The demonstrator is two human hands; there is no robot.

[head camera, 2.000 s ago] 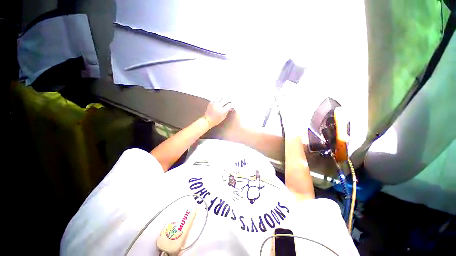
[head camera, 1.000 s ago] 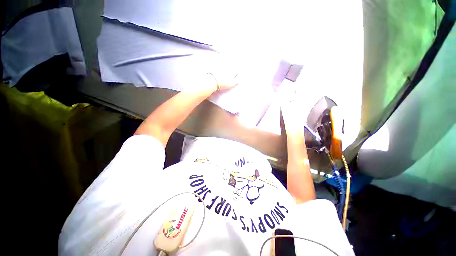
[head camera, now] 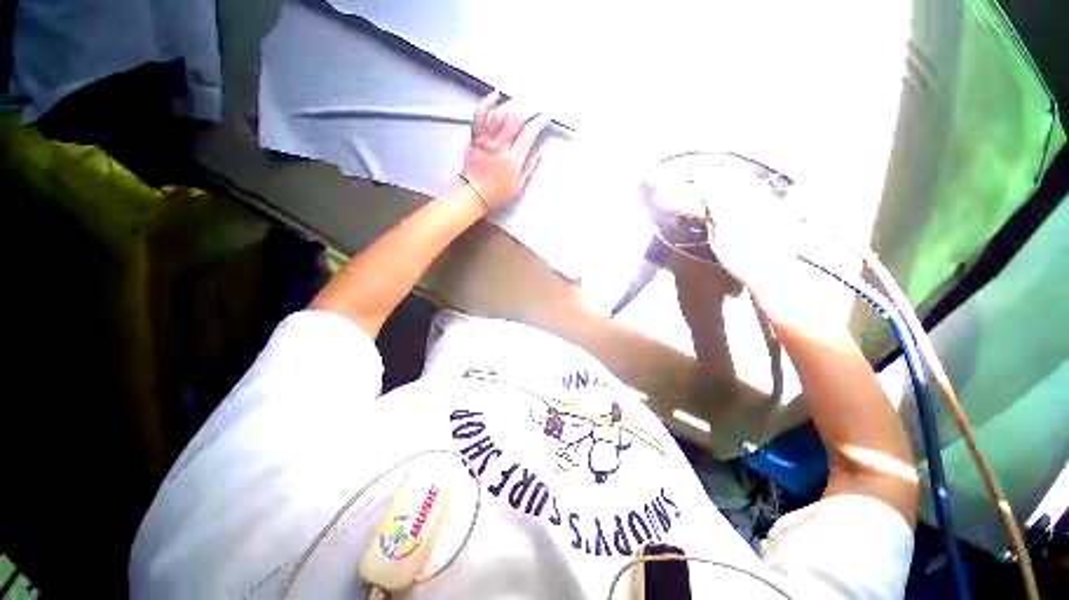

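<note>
A pale garment panel [head camera: 375,111] lies on the pressing table, with a thin dark band [head camera: 410,49] running along it. My left hand [head camera: 504,150] lies on the panel with its fingers spread, fingertips at the dark band's right part. My right hand [head camera: 733,229] is partly lost in glare; it grips the steam iron [head camera: 686,223], which is over the glaring white cloth right of the middle. The iron's handle is mostly hidden by my hand. A dark narrow strip [head camera: 637,287] shows just below and left of the iron.
A blue steam hose [head camera: 920,399] and a tan cable [head camera: 967,428] run from the iron down the right side. Pale cloth [head camera: 111,35] hangs at the upper left, above yellow cloth [head camera: 70,176]. Green-white sheeting [head camera: 991,129] stands at the right. The table's front edge [head camera: 586,322] is near my shirt.
My right hand has taken hold of the iron and brought it left and up from its place at the right, with hose and cable trailing. My left hand now lies spread near the dark band.
</note>
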